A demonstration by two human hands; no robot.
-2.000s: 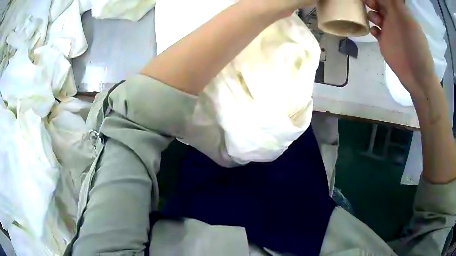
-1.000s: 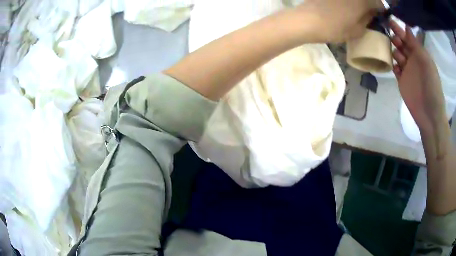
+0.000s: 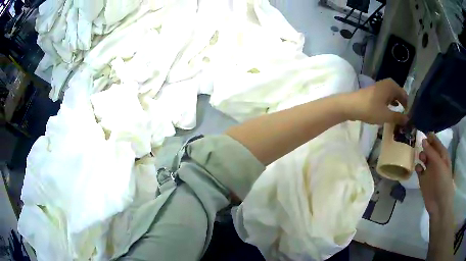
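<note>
My left hand (image 3: 375, 103) is at the needle end of the sewing machine, above a tan cardboard tube (image 3: 397, 155). Its fingertips are bent together near the tube's top; I cannot tell what they pinch. My right hand (image 3: 434, 171) is just right of the tube, fingers raised and close to it; whether it holds anything cannot be told. A dark cover (image 3: 442, 92) hangs at the machine head above the hands. A cream garment (image 3: 311, 199) lies bunched on the table and over its front edge, left of the tube. The needle area is hidden behind the tube.
Cream garments (image 3: 92, 173) are heaped over the left side and back. The machine bed plate (image 3: 380, 208) shows below the tube. White pads (image 3: 426, 224) lie at the right, partly behind the right forearm. A black part with a ring (image 3: 397, 57) is on the machine arm.
The view has swung left and up, so more garments and the machine head show. The tube and both hands sit lower in the picture. Both hands stay around the tube.
</note>
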